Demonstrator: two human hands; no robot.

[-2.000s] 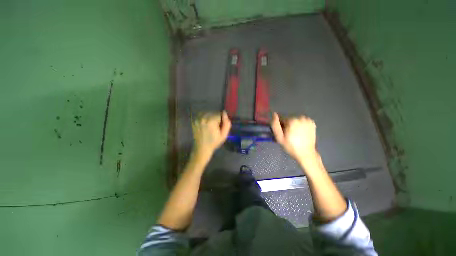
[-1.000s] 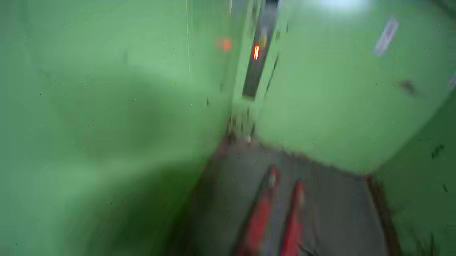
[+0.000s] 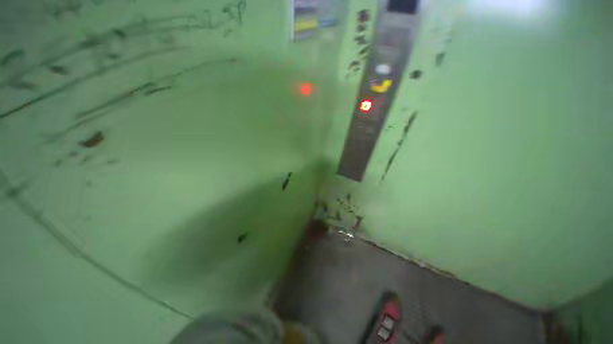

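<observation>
The tips of the two red forks (image 3: pixel 386 324) of the hand pallet truck show at the bottom edge, over the grey floor; the right tip is mostly cut off. The truck's body and handle are out of view. A blurred pale sleeve (image 3: pixel 228 329) rises at the bottom edge, left of the forks. A small blurred part of what looks like my left hand (image 3: pixel 298 333) shows at its right end, cut off by the edge; its fingers cannot be made out. My right hand is out of the picture.
A narrow grey control panel (image 3: pixel 376 101) with a lit red button is on the scratched green wall (image 3: pixel 497 168). A red reflection shows on the left wall (image 3: pixel 201 127). The walls meet the grey lift floor (image 3: pixel 336 275) behind the fork tips.
The view has swung up from the truck to the panel and corner. Both hands, seen on the handle two seconds ago, left view; a sleeve has entered at the bottom. The forks sit lower in view.
</observation>
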